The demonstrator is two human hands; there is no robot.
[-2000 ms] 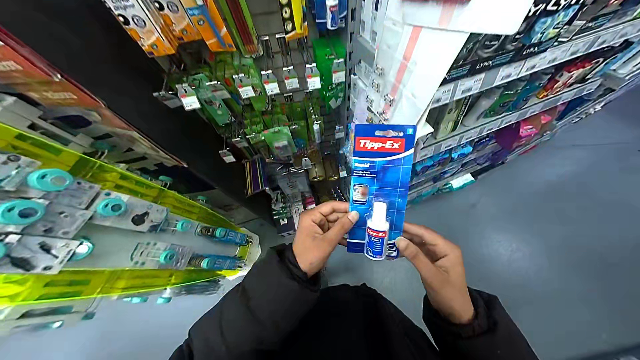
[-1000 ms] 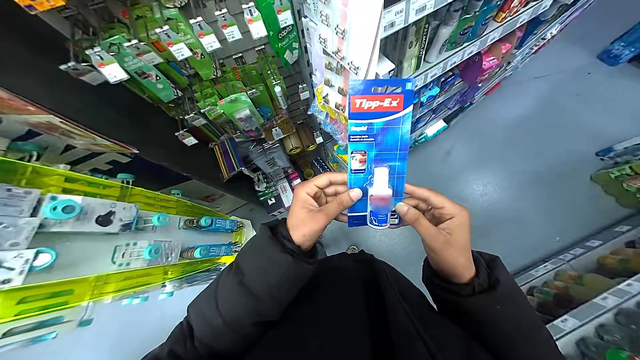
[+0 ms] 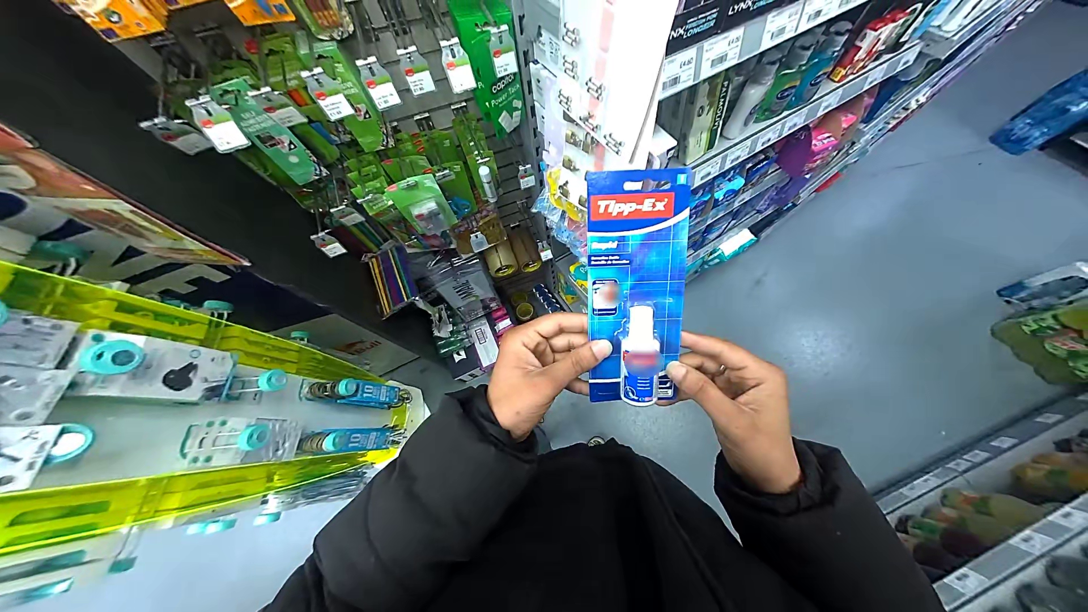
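Upright in front of me is a Tipp-Ex correction fluid pack [image 3: 654,263], a blue blister card with a small white bottle [image 3: 640,357] under clear plastic near its lower end. My left hand [image 3: 544,370] grips the card's lower left edge, thumb on the front and fingers behind. On the lower right edge, beside the bottle, my right hand [image 3: 739,399] pinches the pack with its thumb in front. The card's back and the fingertips behind it are hidden.
Stationery in green packs [image 3: 421,204] hangs from hooks ahead on the left. A yellow-edged display rack [image 3: 212,408] stands at the left. Shelves of toiletries [image 3: 790,119] run along the upper right, with more shelving [image 3: 1003,544] at the lower right.
Both hands keep their hold on the pack, which stays upright in front of me. The view has shifted over the shop shelves and back.
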